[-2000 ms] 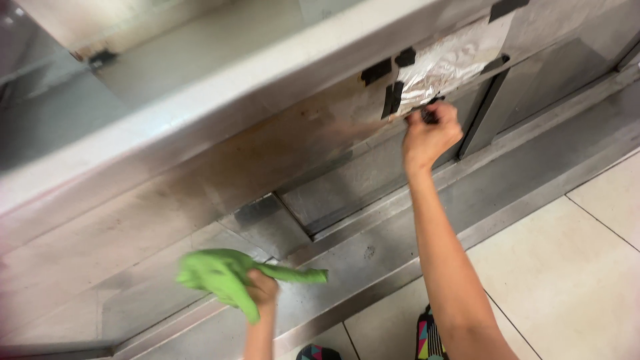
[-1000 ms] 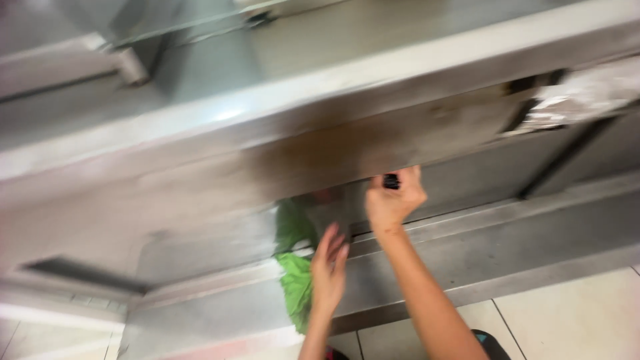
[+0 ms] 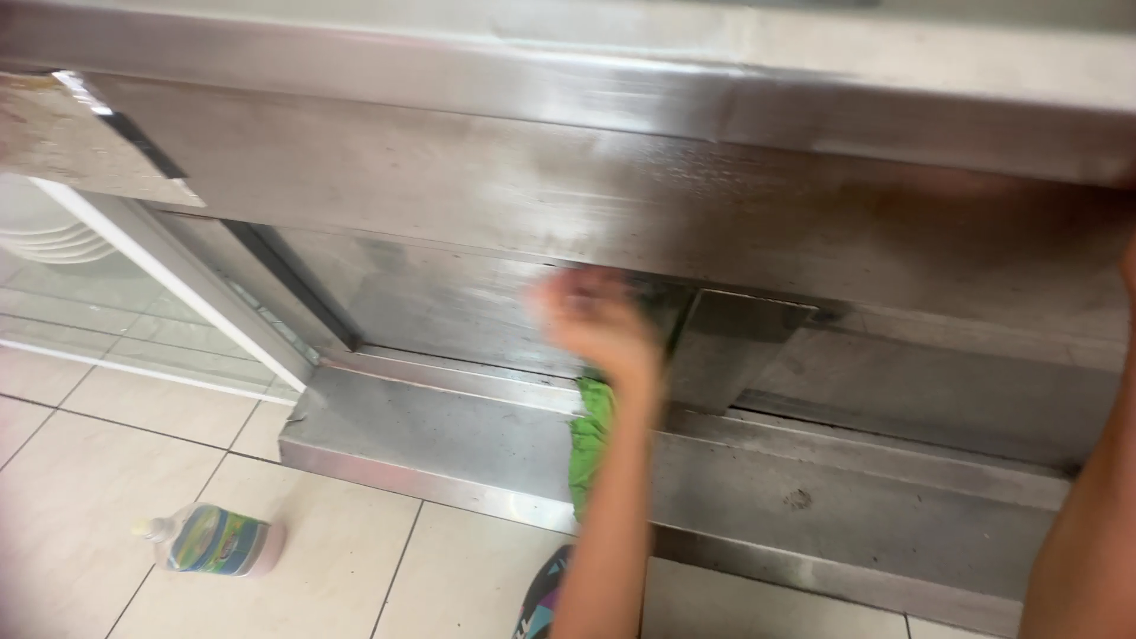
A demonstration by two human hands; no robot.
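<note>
My left hand (image 3: 590,311), blurred by motion, is at the lower edge of the stainless-steel front panel (image 3: 497,186). Blur hides whether its fingers hold anything. Behind that forearm a green cloth (image 3: 587,444) hangs down over the steel ledge (image 3: 426,426), partly covered by the arm. My right forearm rises along the right edge of the view. Only a sliver of my right hand (image 3: 1130,271) shows there, close to the panel, and its fingers are out of sight.
A plastic bottle with a green label (image 3: 217,540) lies on the tiled floor (image 3: 337,550). At left, a white-framed glass cabinet (image 3: 195,293) holds stacked white plates (image 3: 53,240). Steel sliding doors (image 3: 444,302) sit under the panel. A patterned shoe (image 3: 543,590) is at the bottom.
The view has shifted left along the steel unit. The green cloth, in my left hand two seconds ago, now hangs over the ledge. My hands are farther apart than one second ago.
</note>
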